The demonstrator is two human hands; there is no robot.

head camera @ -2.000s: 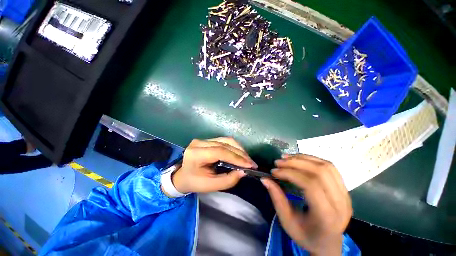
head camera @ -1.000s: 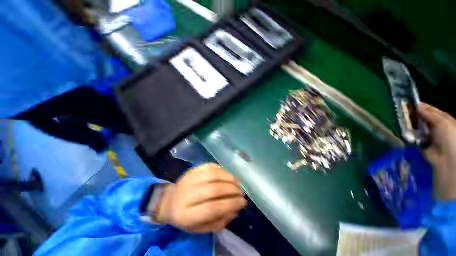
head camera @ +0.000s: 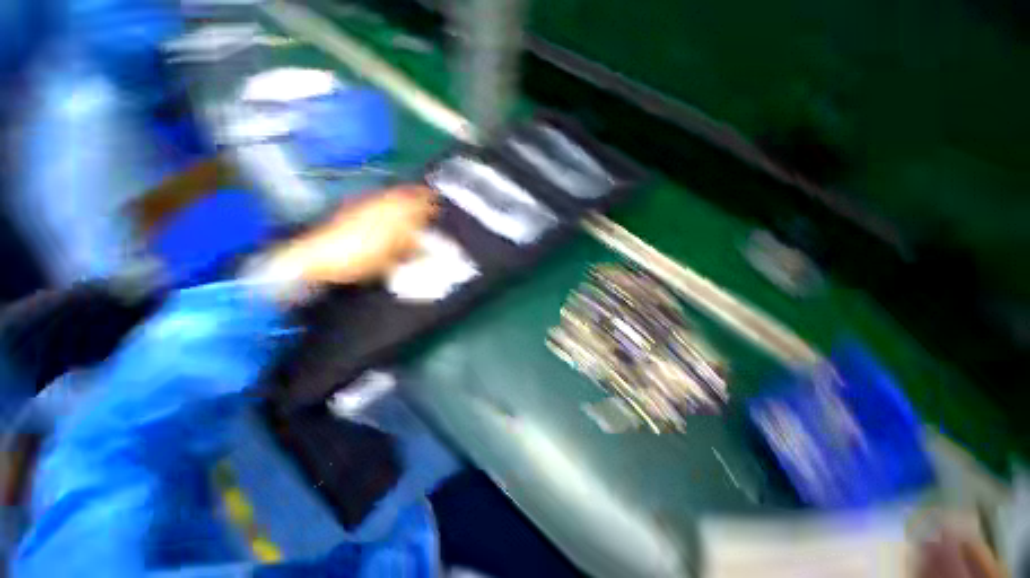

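Observation:
The picture is strongly blurred. My left hand (head camera: pixel 361 237) reaches over the black compartment tray (head camera: pixel 384 327), its fingers at a light panel (head camera: pixel 435 268); whether they grip it cannot be told. Two more light panels, one of them nearer (head camera: pixel 494 200) and one at the far end (head camera: pixel 561 161), lie in the tray. My right hand (head camera: pixel 958 555) is small, blurred and cut off at the bottom right edge, beside the sticker sheet (head camera: pixel 802 548). Whether it holds anything cannot be told.
A heap of loose strips (head camera: pixel 638 350) lies on the green bench. The blue parts bin (head camera: pixel 875 435) stands to its right. A greyish object (head camera: pixel 782 262) lies on the rear green surface. Another person's blue sleeve and blue boxes (head camera: pixel 339 127) show at upper left.
My left hand has moved from near my body up over the tray. My right hand has moved down from the rear surface, away from the panel it held. The view has shifted.

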